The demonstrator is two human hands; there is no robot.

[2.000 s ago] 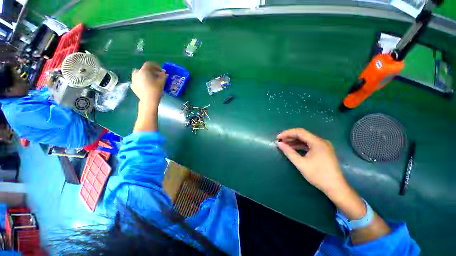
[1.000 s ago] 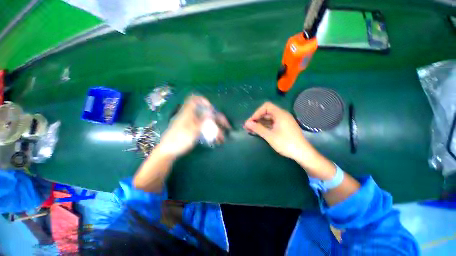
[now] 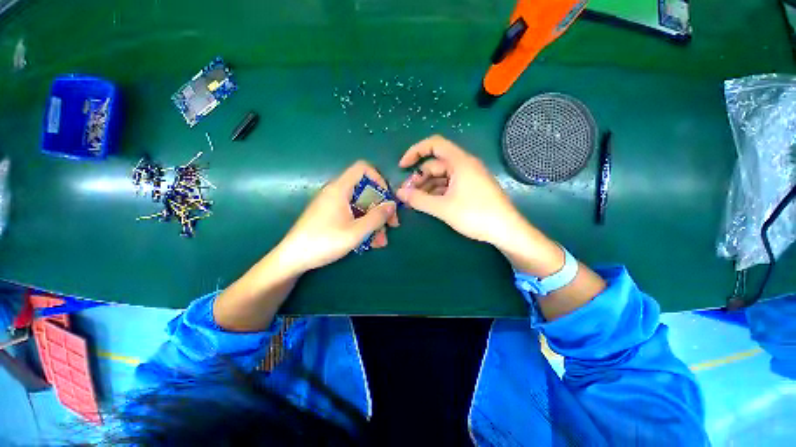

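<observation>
My left hand [image 3: 336,223] holds a small blue-and-silver circuit board [image 3: 367,200] above the mat, its fingers covering part of it. My right hand [image 3: 454,188] is at the board's right edge, thumb and fingertips pinched around something tiny and dark that I cannot make out clearly. A second circuit board [image 3: 205,91] lies on the mat at the upper left. A tangled pile of camera modules [image 3: 183,194] with pale and gold tails lies to the left of my left hand.
A blue bin [image 3: 80,117] stands far left, a black cap [image 3: 245,127] nearer. Screws [image 3: 401,103] lie scattered beyond my hands. The orange screwdriver [image 3: 529,48], round perforated disc [image 3: 550,138], black pen-like tool [image 3: 604,178] and clear plastic bag [image 3: 759,166] are right. A tablet unit [image 3: 650,12] is at the far edge.
My left hand has come from beside the blue bin to in front of me, now with a board in it. My right hand has met it at the board. The view has swung right.
</observation>
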